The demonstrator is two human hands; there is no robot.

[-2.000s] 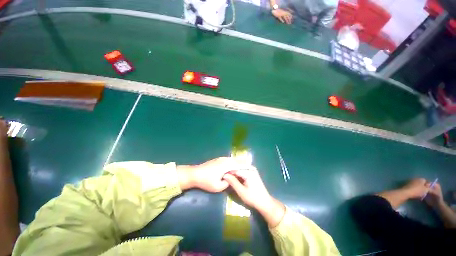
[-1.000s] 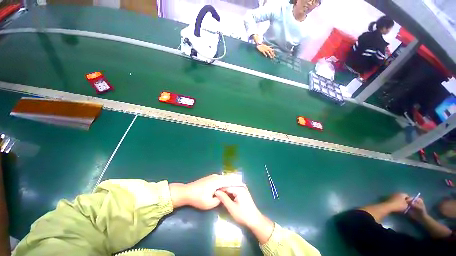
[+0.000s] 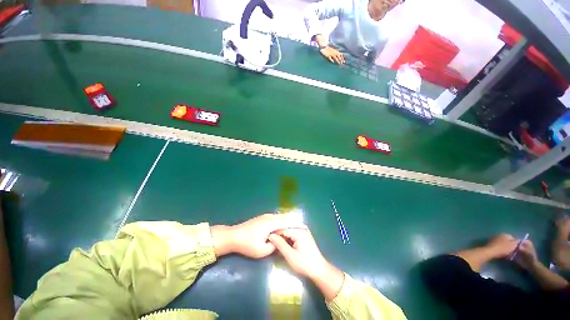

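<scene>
My left hand (image 3: pixel 249 237) and my right hand (image 3: pixel 301 251) meet over the yellow-green tape strip (image 3: pixel 288 191) on the glossy green bench. Their fingertips touch or overlap. Whether anything small is between them cannot be seen. A shiny glare patch, like release liner (image 3: pixel 285 282), lies on the strip just below my hands, and another bright patch shows above my fingers. The tweezers (image 3: pixel 340 222) lie on the bench to the right of my hands, in a narrow V.
Beyond a pale rail (image 3: pixel 269 149), red units (image 3: pixel 195 115) lie on the green belt. Amber sheets (image 3: pixel 67 137) lie left. A white device (image 3: pixel 249 49) and a compartment tray (image 3: pixel 410 101) stand on the far side. A neighbour's hands (image 3: pixel 514 248) are at right; another person sits opposite.
The red units on the belt have moved left. The view has shifted over the two seconds. My hands stay together in much the same pose over the strip.
</scene>
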